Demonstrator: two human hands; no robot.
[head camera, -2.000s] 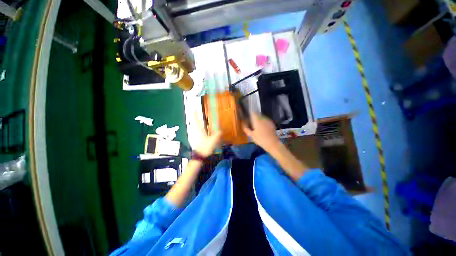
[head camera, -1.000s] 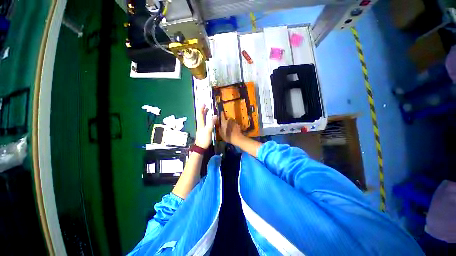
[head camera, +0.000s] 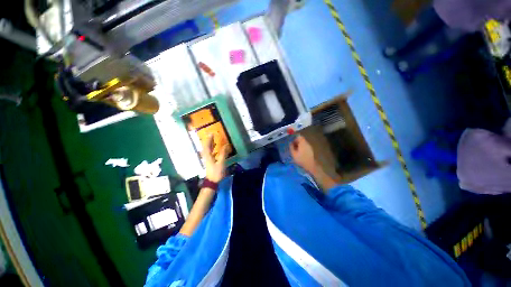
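Observation:
The orange fixture plate (head camera: 214, 130) lies on the machine bed, with a thin black frame (head camera: 209, 124) on it. The pale green fixture cover (head camera: 235, 139) lies around them. My left hand (head camera: 215, 160) is over the near end of the plate, fingers somewhat apart, with nothing seen held. My right hand (head camera: 302, 153) is blurred by the bed's front right corner, close to the red button (head camera: 291, 131); contact and finger shape cannot be told. A stack of black frames (head camera: 242, 89) sits on the bed, right of the fixture.
The brass-gold dispensing head (head camera: 136, 100) is left of the fixture. Pink pads (head camera: 237, 56) and a red stick (head camera: 207, 69) lie on the bed. White scraps (head camera: 149, 167) and a black frame (head camera: 139, 227) are on the green bench. An open carton (head camera: 364, 151) stands on the floor at right.
The green cover now lies over the orange plate. My right hand has left the plate and moved right to the bed's front corner. My left hand is now over the plate. The view has turned.

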